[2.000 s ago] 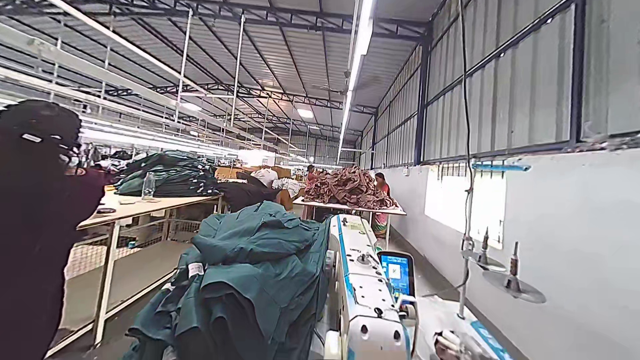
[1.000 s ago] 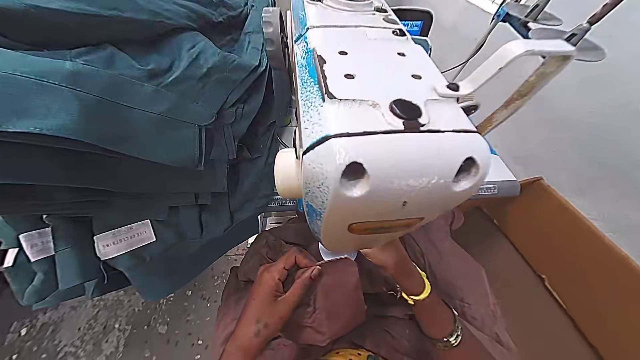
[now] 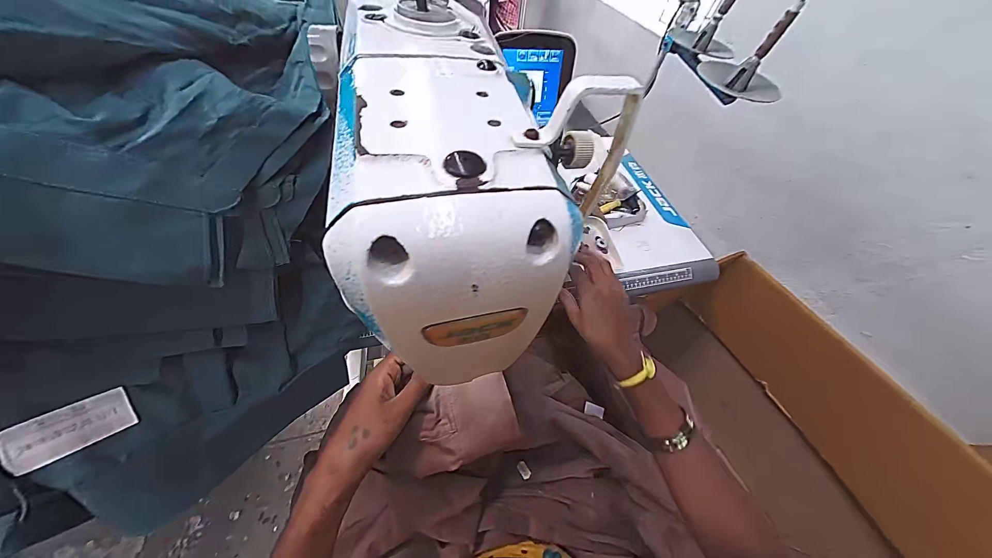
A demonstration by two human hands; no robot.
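The white head of an industrial sewing machine [image 3: 457,279] fills the middle of the view and hides its needle area. My left hand [image 3: 384,403] is at the lower left edge of the head, at brown fabric [image 3: 465,418]; its fingertips are partly hidden behind the head, so its grip is unclear. On the other side, my right hand [image 3: 601,302] reaches beside the head near the machine bed, fingers bent, with a yellow bangle and a watch on the wrist. What its fingertips touch is not clear. The brown fabric spreads below, with small white pieces on it.
Dark green garments [image 3: 155,194] are piled at the left, one with a white label [image 3: 70,430] bearing writing. A cardboard box [image 3: 837,387] stands at the right. Beyond the head are a lit screen [image 3: 542,77], a small tray [image 3: 620,205] of parts and thread stand discs [image 3: 740,81].
The view has swung down from the room to the machine. Since one second ago, my right hand has moved from beneath the head to its right side; my left hand is now at the head's lower left.
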